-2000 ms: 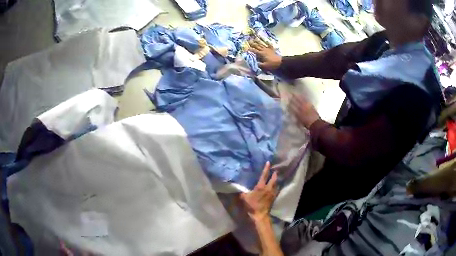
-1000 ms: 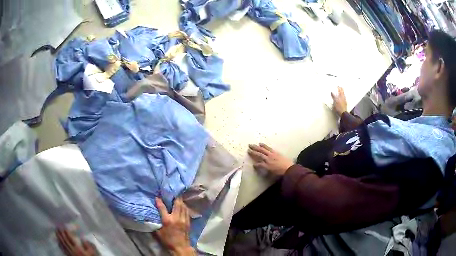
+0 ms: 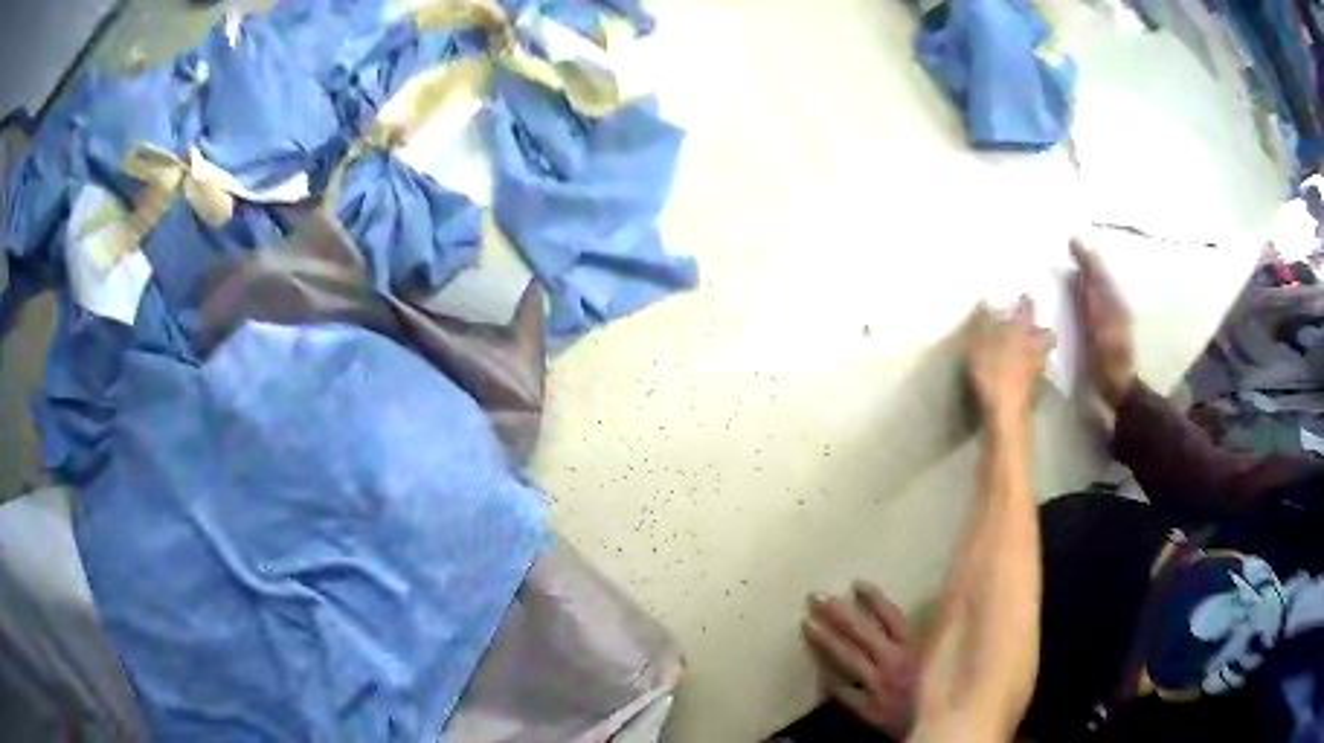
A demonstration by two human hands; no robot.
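Note:
My right hand (image 3: pixel 1009 356) reaches in from the bottom right, slightly blurred, with its fingers low over the table beside a small white slip of paper (image 3: pixel 1063 346). Whether the fingers hold the slip I cannot tell. My left hand is out of the picture. A large blue cloth panel (image 3: pixel 305 537), wrinkled, lies at the left with no hand on it. A grey-brown piece (image 3: pixel 566 653) shows under its right side and above its top edge.
Another person's hand (image 3: pixel 1106 327) lies by the slip; their other hand (image 3: pixel 864 653) rests at the table (image 3: pixel 697 479) edge. Tied blue bundles (image 3: pixel 581 189) with yellowish strips lie upper left, another bundle (image 3: pixel 999 73) at the top. Whitish paper (image 3: pixel 44 581) is lower left.
My right hand has left the blue panel and reached right across the table towards the other person's hand. My left hand has gone out of view. The view has moved rightwards and closer.

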